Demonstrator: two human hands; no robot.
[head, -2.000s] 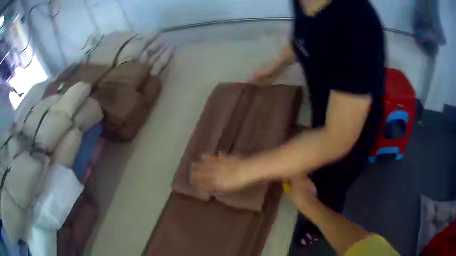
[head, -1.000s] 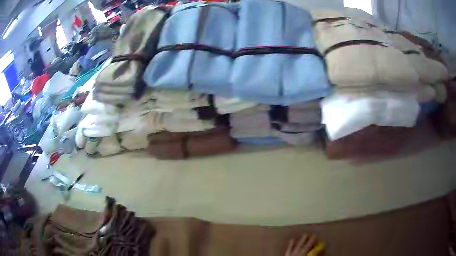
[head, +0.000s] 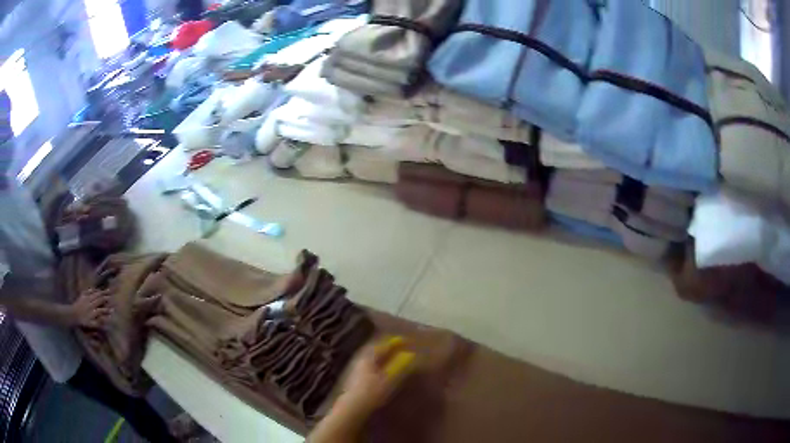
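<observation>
My left hand (head: 371, 376), blurred, reaches in from the bottom edge with yellow finger cots (head: 396, 356) on its tips. It is over the brown curtain panel (head: 554, 389), just right of a pleated brown stack (head: 299, 342). Whether the fingers grip cloth cannot be told. The stack's layered folds face me, with a small white piece (head: 275, 309) on top. The flat brown panel runs right along the table's near side. My right hand is not in view.
A person's hand (head: 91, 307) rests on brown cloth at the table's left end. Strapped blue (head: 650, 104), beige (head: 754, 130) and brown (head: 472, 201) bundles line the back. A pale-blue strip (head: 229, 212) and a small red item (head: 199, 160) lie on the table (head: 520, 277).
The view has swung from the table's other end and the co-worker there towards the left end. My left hand has come further into view, nearer the pleated stack. My right hand has left view.
</observation>
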